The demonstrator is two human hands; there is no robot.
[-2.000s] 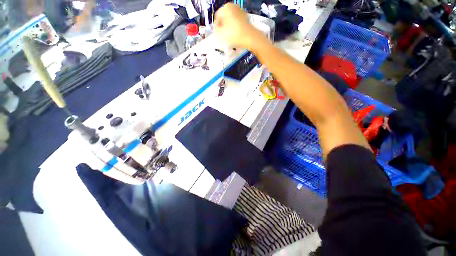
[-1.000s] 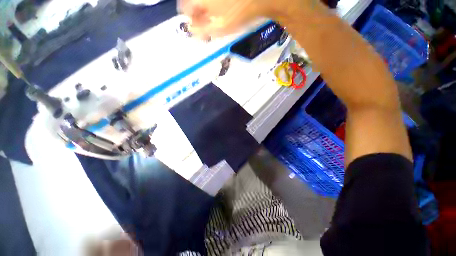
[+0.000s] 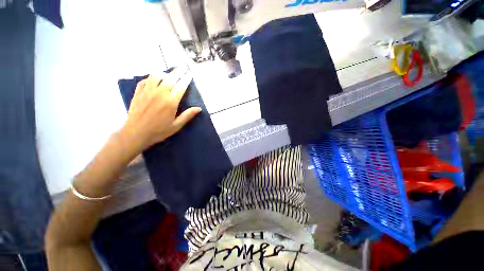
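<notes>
My left hand [image 3: 155, 112] lies flat on a dark navy cloth panel [image 3: 186, 164], its fingertips just left of the presser foot area and its thumb spread. The panel runs from the machine bed over the table's front edge. A second navy piece [image 3: 292, 69] lies right of the sewing head [image 3: 204, 24] and also hangs over the edge. A knurled knob [image 3: 232, 67] sits between the two cloths. My right hand is out of view; only part of the right arm [image 3: 464, 211] shows at the lower right.
Thread snips with yellow and red handles [image 3: 407, 64] lie at the bed's right, beside a clear crumpled packet [image 3: 451, 45]. Below right is a blue plastic crate [image 3: 361, 174] with red strips [image 3: 427, 172] and navy cloth. The ruler-marked front edge [image 3: 255, 140] crosses the view.
The view has swung down and closer to the bed. My left hand has come onto the left panel. My right hand, raised over the machine before, has left the picture.
</notes>
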